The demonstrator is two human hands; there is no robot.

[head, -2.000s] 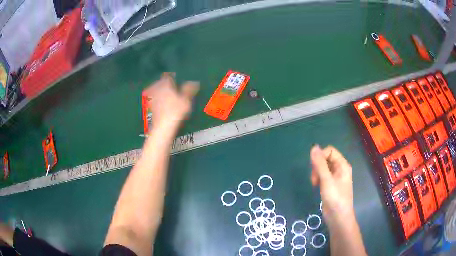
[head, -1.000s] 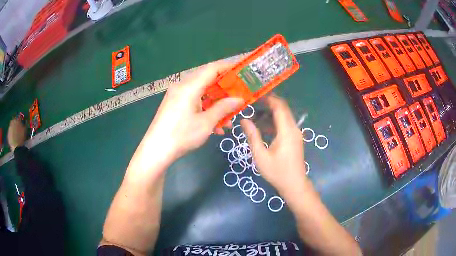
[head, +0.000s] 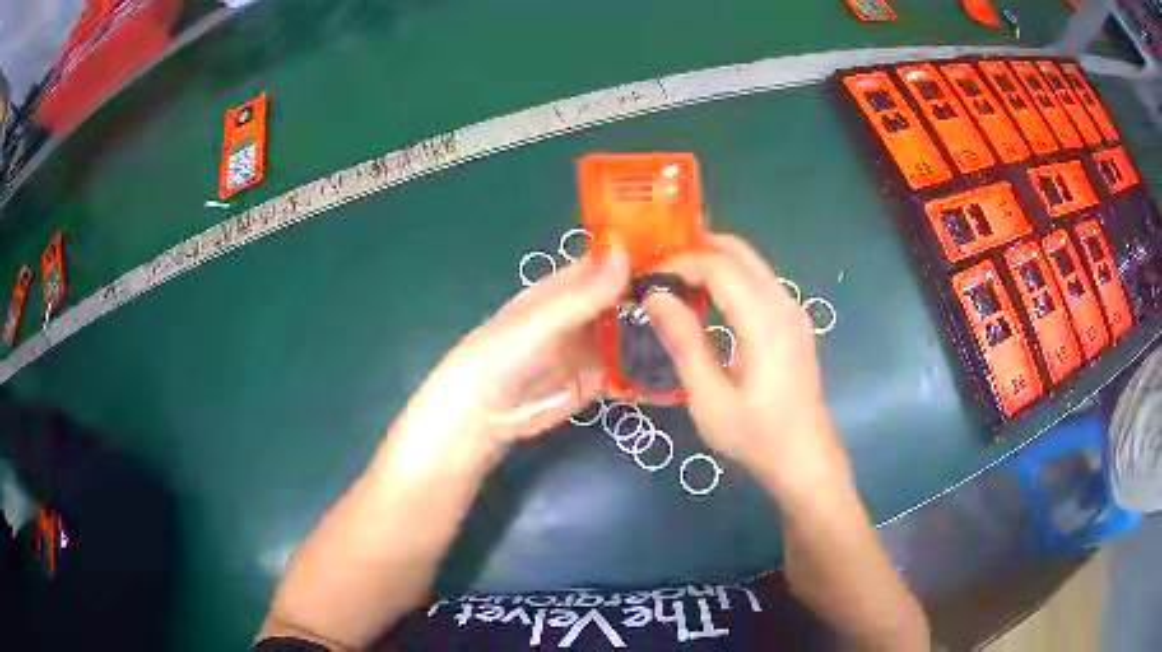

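An orange housing (head: 641, 198) is held upright over the bench, its slotted grille end pointing away from me. My left hand (head: 548, 344) grips its left side. My right hand (head: 752, 338) is at its right side, with thumb and fingers on a dark round part (head: 656, 287), probably the speaker, at the middle of the housing. The near end of the housing looks dark and is partly covered by my fingers. Thin white rings (head: 700, 474) lie loose on the bench below and around my hands; some are hidden behind them.
A black tray (head: 946, 283) with rows of orange units is at the right. Beyond the pale metal rail (head: 548, 121), an orange unit (head: 242, 147) lies on the green belt, with others at far left and top right. Another person's dark sleeve (head: 96, 471) is at left.
The housing has been turned so its grille end points away, and moved nearer. My right hand has risen from beside it onto the dark part. The other person's hand has left the belt.
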